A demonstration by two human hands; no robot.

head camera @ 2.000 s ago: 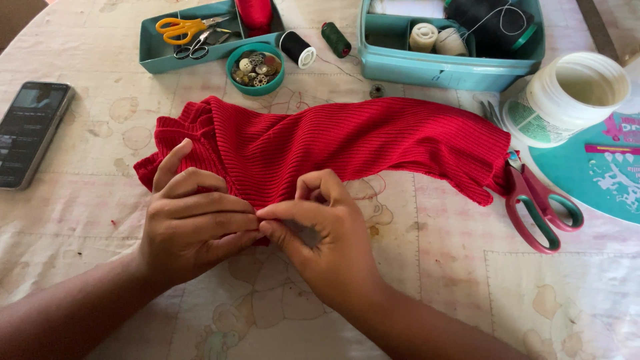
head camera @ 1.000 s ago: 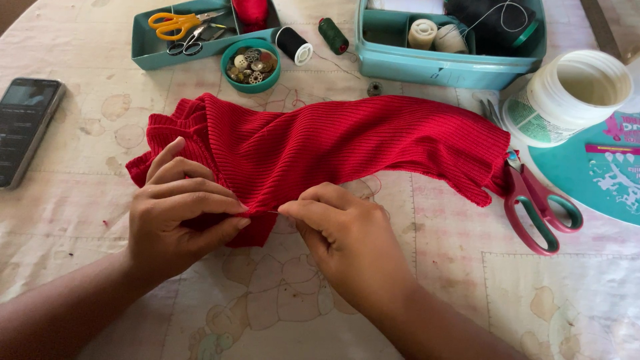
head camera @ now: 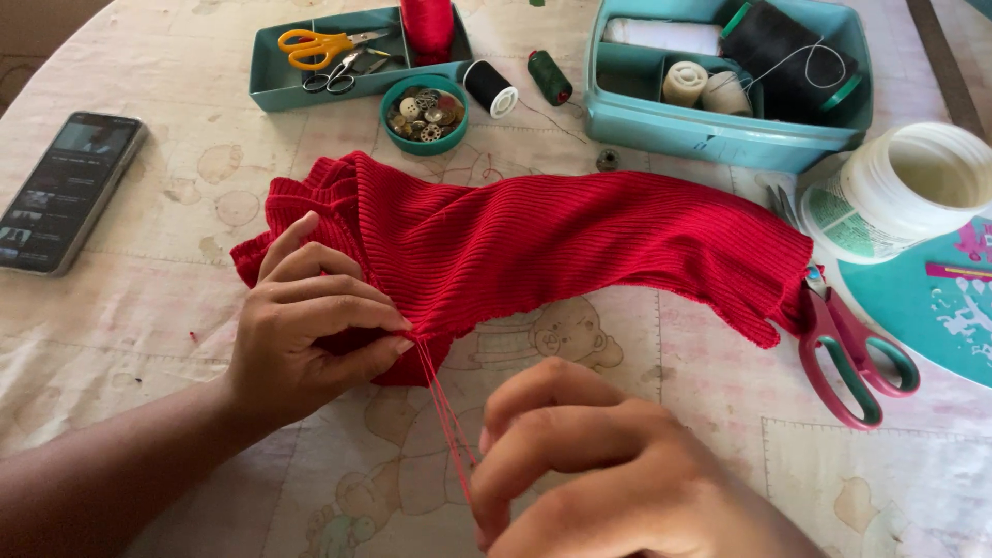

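Note:
Red ribbed knit fabric point(head camera: 542, 225) lies bunched across the patterned tablecloth. My left hand point(head camera: 318, 325) pinches its lower edge between thumb and forefinger. From that pinch, red thread point(head camera: 443, 403) runs taut down to my right hand point(head camera: 597, 465), which is close to the camera with its fingers curled. The right fingertips are partly hidden, and no needle can be made out. Red-handled scissors point(head camera: 849, 349) rest at the fabric's right end, their blades partly beneath it.
A phone point(head camera: 70, 190) lies at the left. Behind the fabric are a tray point(head camera: 271, 97) with small scissors, a bowl of buttons point(head camera: 425, 116), a black thread spool point(head camera: 490, 89), a green spool point(head camera: 550, 77) and a blue sewing box point(head camera: 721, 139). A white plastic jar point(head camera: 891, 190) stands at the right.
My right hand has moved away from the left hand, down toward the camera, and long strands of thread now stretch between them. The left hand still pinches the fabric edge.

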